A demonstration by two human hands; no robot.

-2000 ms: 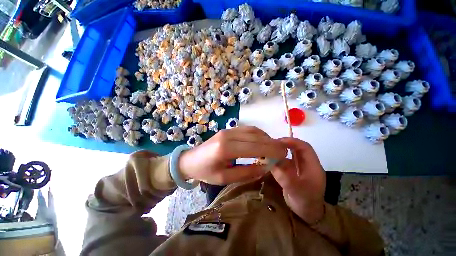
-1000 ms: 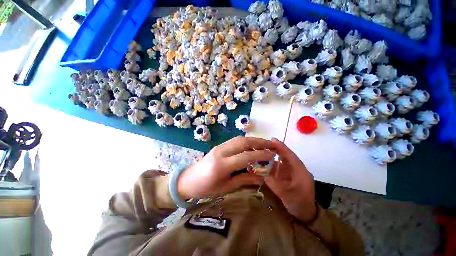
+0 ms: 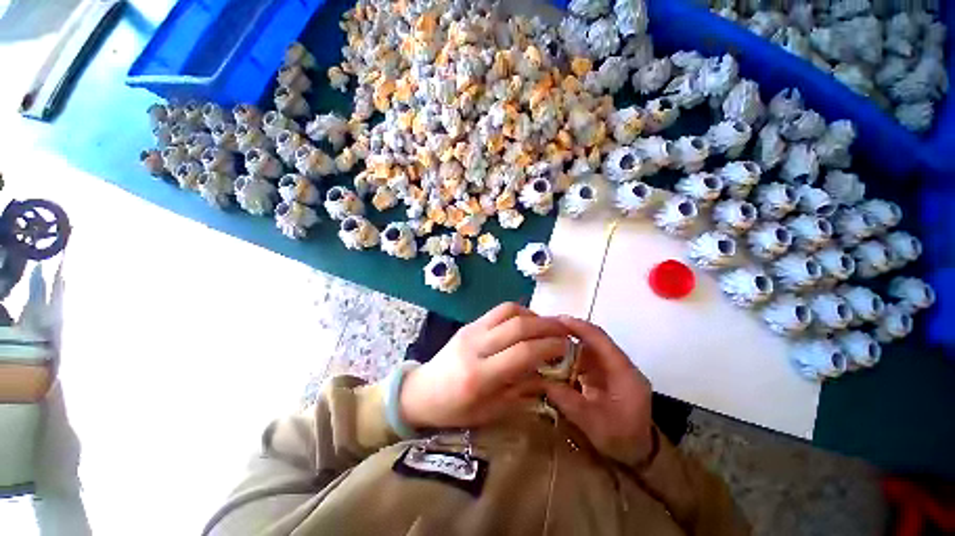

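Observation:
My left hand (image 3: 482,366) and my right hand (image 3: 607,393) meet close to my chest. Between their fingers is a small part (image 3: 563,361), mostly hidden by the fingers. A thin applicator stick (image 3: 602,270) stands out from my right hand, its yellowish tip pointing away from me over the white work sheet (image 3: 733,366). A red glue dish (image 3: 671,278) lies on the sheet; its contents are unclear. Grey-white hollow parts (image 3: 770,239) with dark round openings stand in rows at the right. Small grey and orange parts (image 3: 471,115) lie in a heap at the centre-left.
Joined or grouped grey parts (image 3: 251,193) stand at the left on the green tabletop (image 3: 346,274). A blue tray (image 3: 209,47) is at the upper left. A blue bin (image 3: 796,68) holding grey parts is at the upper right. A dark wheel (image 3: 35,228) shows at the left edge.
The view has shifted, so the table's things appear lower and farther right than one second ago. Both hands stay together around the small part, with the stick still in my right hand.

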